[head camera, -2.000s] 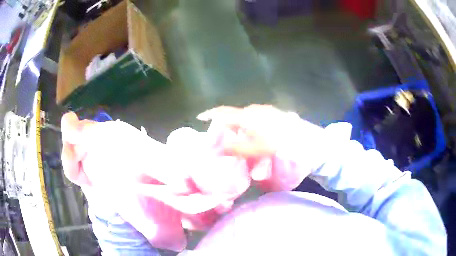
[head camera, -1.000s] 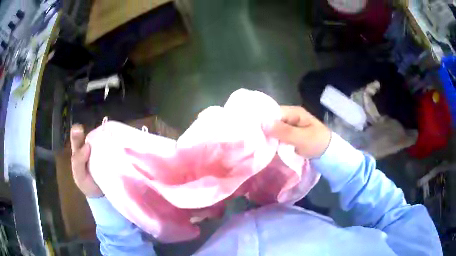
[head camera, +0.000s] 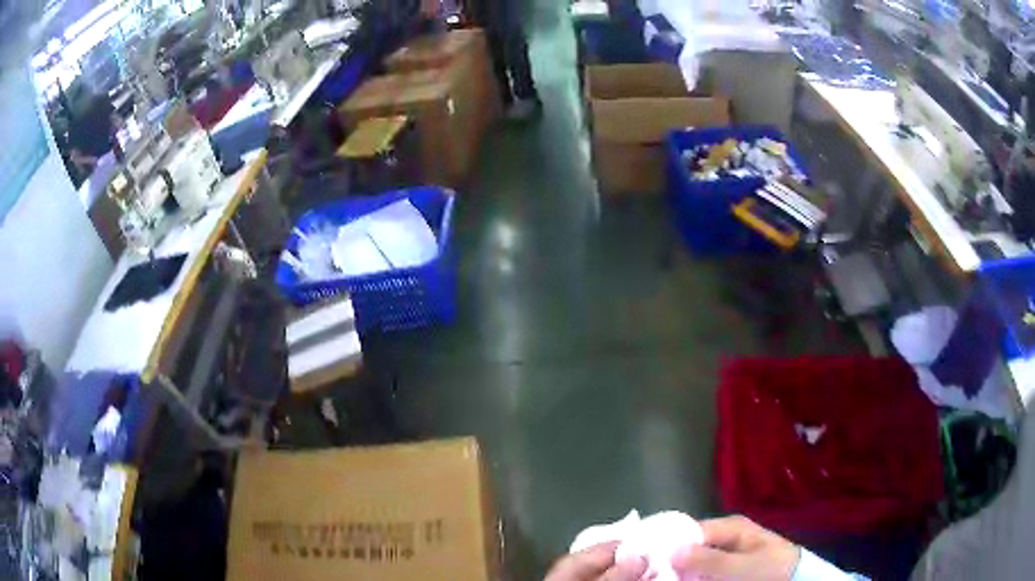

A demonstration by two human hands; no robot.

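Note:
A pale pink, nearly white piece of cloth (head camera: 638,535) shows at the bottom edge, right of centre, small and bunched. My left hand (head camera: 585,563) holds it from the left, cut off by the bottom edge. My right hand (head camera: 743,552) holds it from the right, with a light blue cuff behind it. The hands are close together. The lower part of the cloth is out of the picture.
A brown carton (head camera: 363,511) stands at the lower left, a red cloth-covered thing (head camera: 829,437) at the right. Blue bins stand left (head camera: 369,297) and right (head camera: 701,207) of the green aisle (head camera: 533,375). Sewing tables line both sides. A person's legs (head camera: 513,57) show far ahead.
The view has swung up from the floor close by to the long aisle. The spread pink cloth now shows small and bunched at the bottom edge, and my hands are closer together.

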